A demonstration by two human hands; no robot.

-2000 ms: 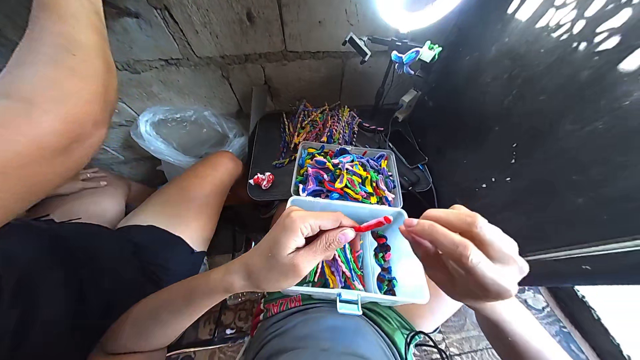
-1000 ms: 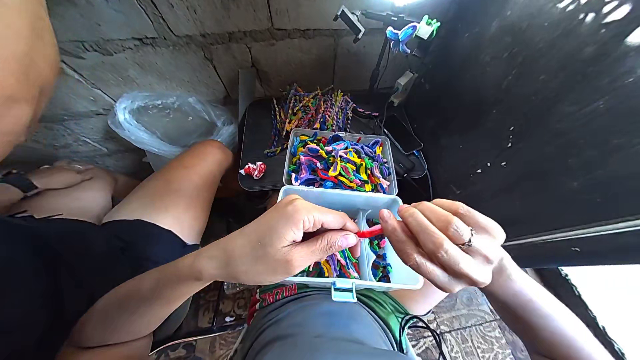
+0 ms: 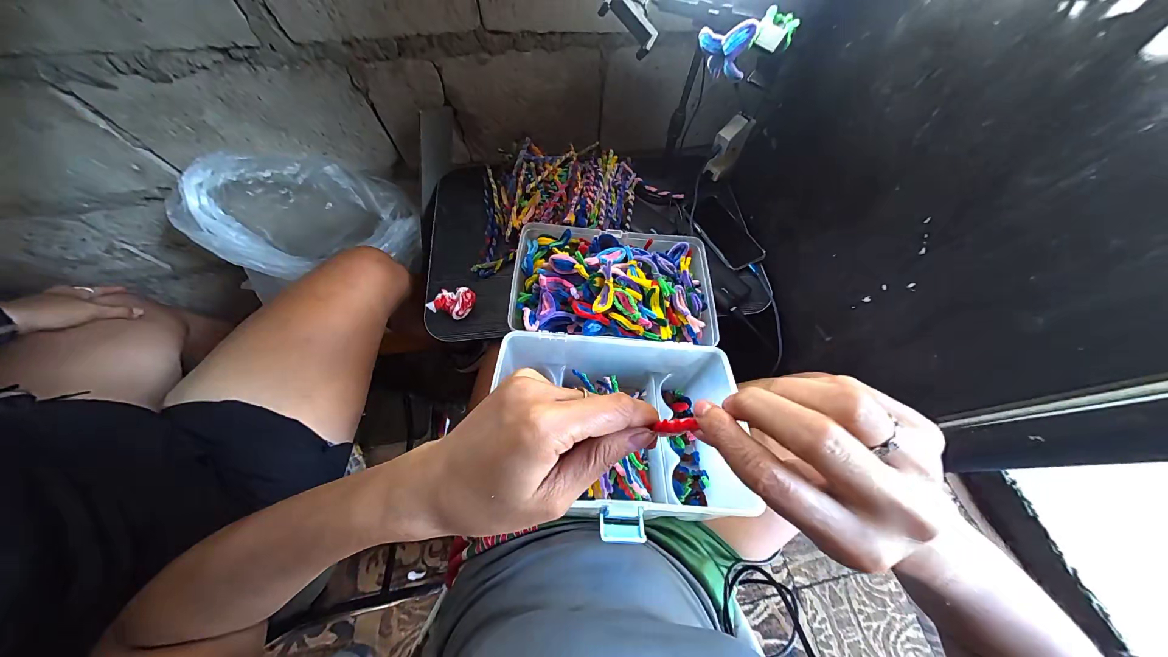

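A short red fuzzy piece, like pipe cleaner, is pinched at its left end by the thumb and index finger of my left hand. At its right end are the fingertips of my right hand, with the piece between them. Both hands are above a pale plastic divided box on my lap. Its compartments hold colourful fuzzy pieces and a column of dark multicoloured ones. The box's raised lid is full of looped, colourful fuzzy pieces.
Behind the lid, twisted colourful strands lie on a black table, near a red-and-white item. A phone with cables lies at the right. Another person's bare leg and a clear plastic bag are at the left.
From two seconds ago, my right hand has closed in on the red piece, and less of the piece shows between my hands. My left hand keeps its pinch.
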